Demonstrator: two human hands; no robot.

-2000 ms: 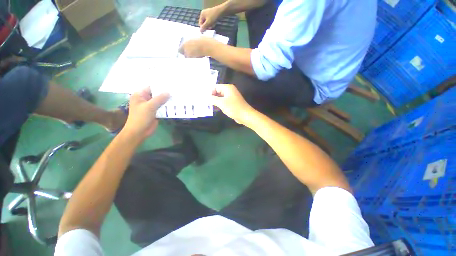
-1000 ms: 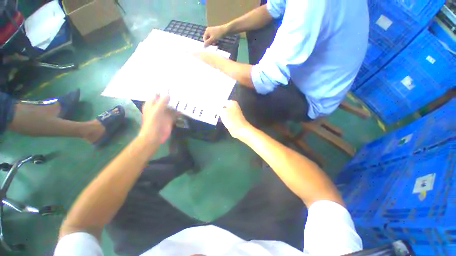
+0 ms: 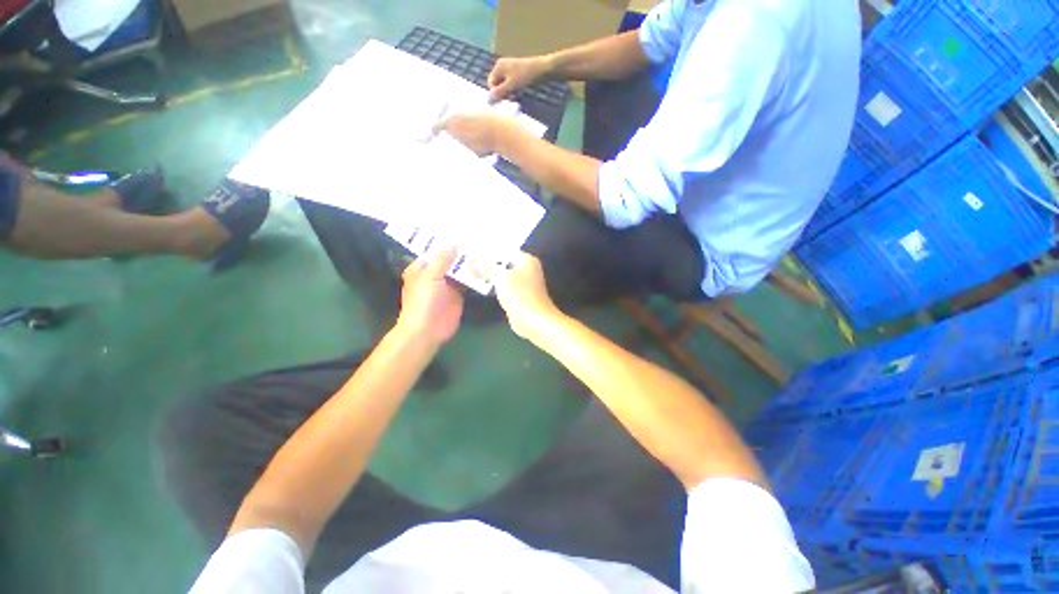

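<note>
Broad white printed sheets lie layered on a black grid-topped crate. A row of small dark marks shows along the near edge of the sheet nearest me. My left hand grips this near edge with thumb and fingers at the marked strip. My right hand is close beside it and pinches the sheet's near right corner between its fingertips. Whether a strip is separate from the sheet there cannot be told.
A person in a light blue shirt sits at the right, both hands at the sheets' far side. Blue crates stand stacked at the right. Another person's leg and dark shoe are at the left. A brown carton stands behind.
My left hand has moved right along the sheet's near edge and is now close to my right hand. The other person's near hand has come into view on top of the sheets.
</note>
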